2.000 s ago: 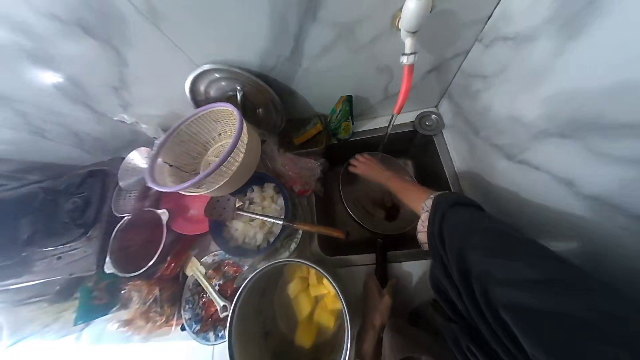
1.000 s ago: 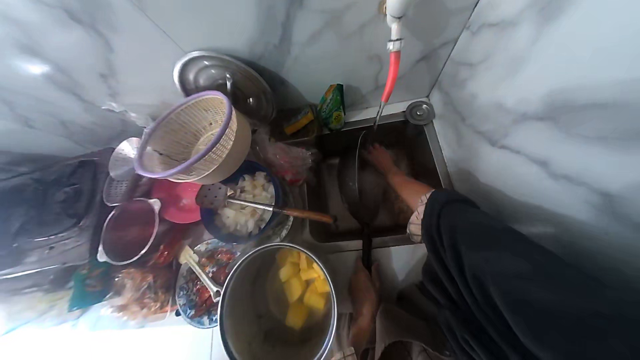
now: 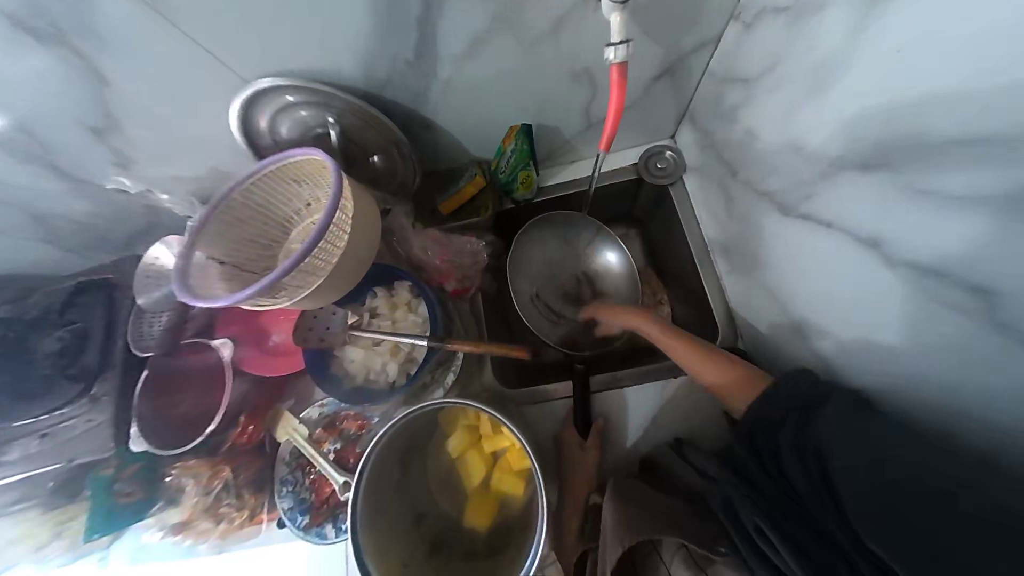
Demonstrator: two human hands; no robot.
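Observation:
A metal wok (image 3: 564,272) with a dark handle is held over the sink (image 3: 704,240), under water running from a red hose (image 3: 614,104) on the tap. My left hand (image 3: 582,448) grips the wok's handle at the sink's near edge. Inside the wok, at its lower right, lies my right hand (image 3: 612,318), its fingers bent against the inner surface; whether they hold anything cannot be told. Left of the wok, a slotted turner (image 3: 432,342) with a wooden handle rests across a blue bowl of white chopped pieces (image 3: 388,328).
A large metal pot (image 3: 360,496) with yellow chunks stands at the near edge. Left are a purple-rimmed basket (image 3: 320,232), a pink bowl (image 3: 264,340), a plate of red food (image 3: 300,512) and a pot lid (image 3: 320,120). A sponge (image 3: 462,190) and green packet (image 3: 514,164) sit behind.
The wok was tilted on edge one second ago and now shows its open inside. My right hand has moved toward the wok's near side. My left hand remains on the handle.

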